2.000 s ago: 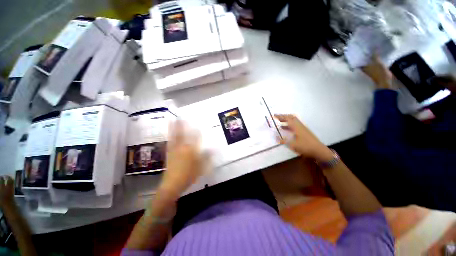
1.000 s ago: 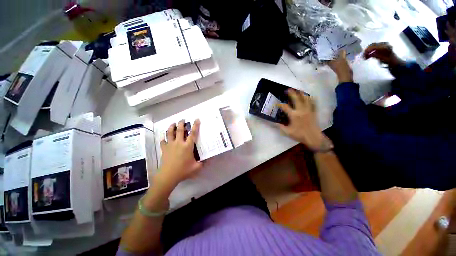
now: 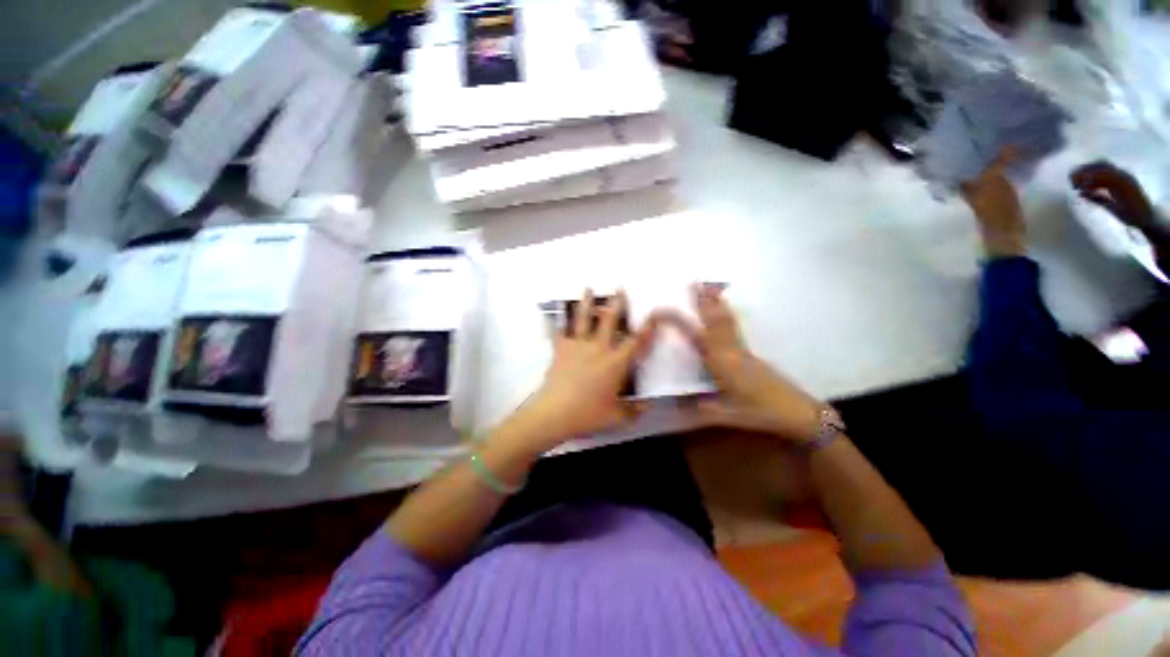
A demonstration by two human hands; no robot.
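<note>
A white retail carton (image 3: 672, 359) lies on the table in front of me, with dark printed areas near my left fingers. It is blurred and partly hidden by my hands. My left hand (image 3: 593, 365) holds its left part, fingers spread over the top. My right hand (image 3: 747, 375) holds its right end, fingers on the far side and thumb towards the middle. No black tray shows in or beside the carton.
Filled-out cartons (image 3: 228, 321) stand at left, with open cartons (image 3: 263, 103) leaning behind them. A stack of flat cartons (image 3: 545, 109) is at the back. A neighbour's hand (image 3: 997, 205) holds grey-white sheets at right, near clear bags and a black heap (image 3: 815, 77).
My right hand has left the black tray at right and come to the carton; that tray is no longer visible. My left hand remains on the carton. The camera view has shifted.
</note>
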